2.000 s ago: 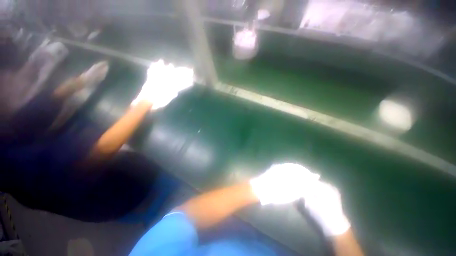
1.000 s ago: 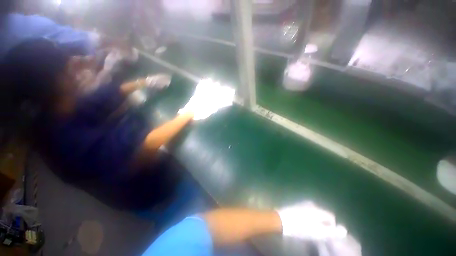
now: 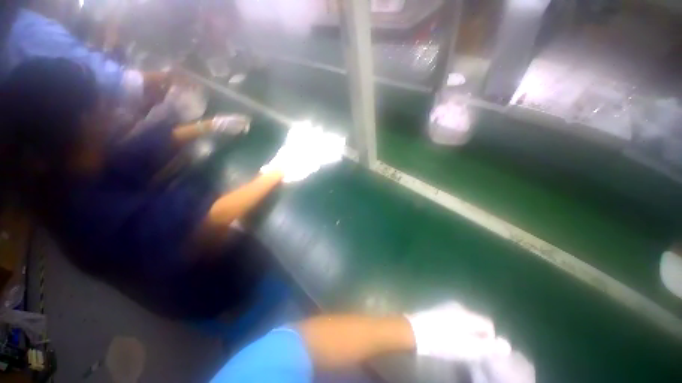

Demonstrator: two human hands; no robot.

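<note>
My left hand [image 3: 454, 331], in a white glove, is at the bottom of the view over the near edge of the green bench surface [image 3: 419, 247]. My right hand [image 3: 508, 368], also gloved in white, touches it and is cut off by the lower edge. Both gloves are blurred and glare white. Whether a part is held between them cannot be told.
A long pale divider rail [image 3: 478, 219] with an upright post [image 3: 360, 90] runs beyond the bench. White parts [image 3: 451, 122] [image 3: 671, 272] lie on the far green belt. A neighbour's bright gloved hand [image 3: 306, 152] and other workers are at left. A blue stool [image 3: 247, 314] is below the bench.
The view has swung left since the first frame, so my hands show lower and further cut off. My hands stay together. Since the second frame little has moved.
</note>
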